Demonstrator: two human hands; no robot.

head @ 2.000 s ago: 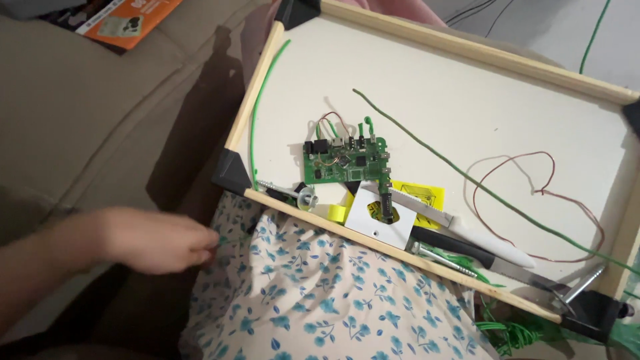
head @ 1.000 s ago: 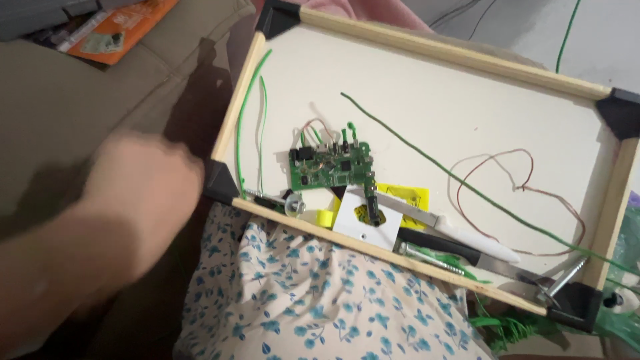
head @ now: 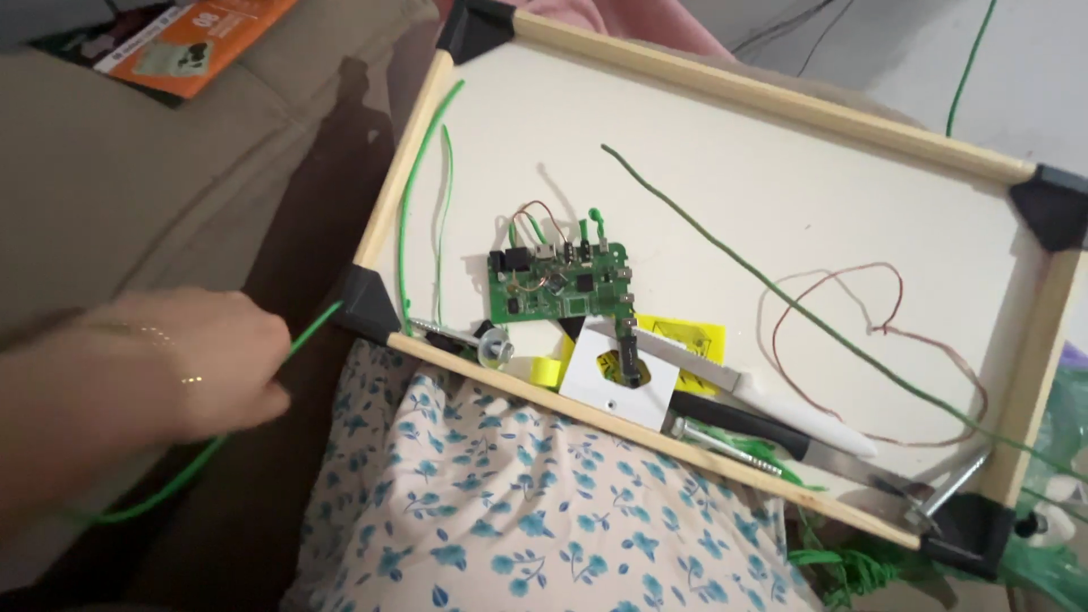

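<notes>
My left hand (head: 200, 365) is closed on a green wire (head: 174, 489), left of a shallow tray with a wooden frame (head: 722, 81) and black corners. One end of that wire points at the tray's near left corner; the rest hangs below the hand. Inside the tray lie a green circuit board (head: 561, 285) with short wires, a longer green wire (head: 731, 251), a thin copper-coloured wire (head: 901, 297) and two green strips along the left side. A white plate (head: 599, 395) with a hole lies below the board. My right hand is out of view.
A white-handled knife (head: 799, 412), a black-handled knife (head: 739, 416) and several metal screws (head: 722, 446) lie along the tray's near side. The tray rests on a lap in flowered cloth (head: 510, 510). An orange booklet (head: 204, 51) lies on the sofa. Green scraps (head: 850, 569) are below the tray.
A thin green strip now lies inside the tray's left side; two seconds ago it was not there. My left hand now has a green wire in it, which was not visible one second ago.
</notes>
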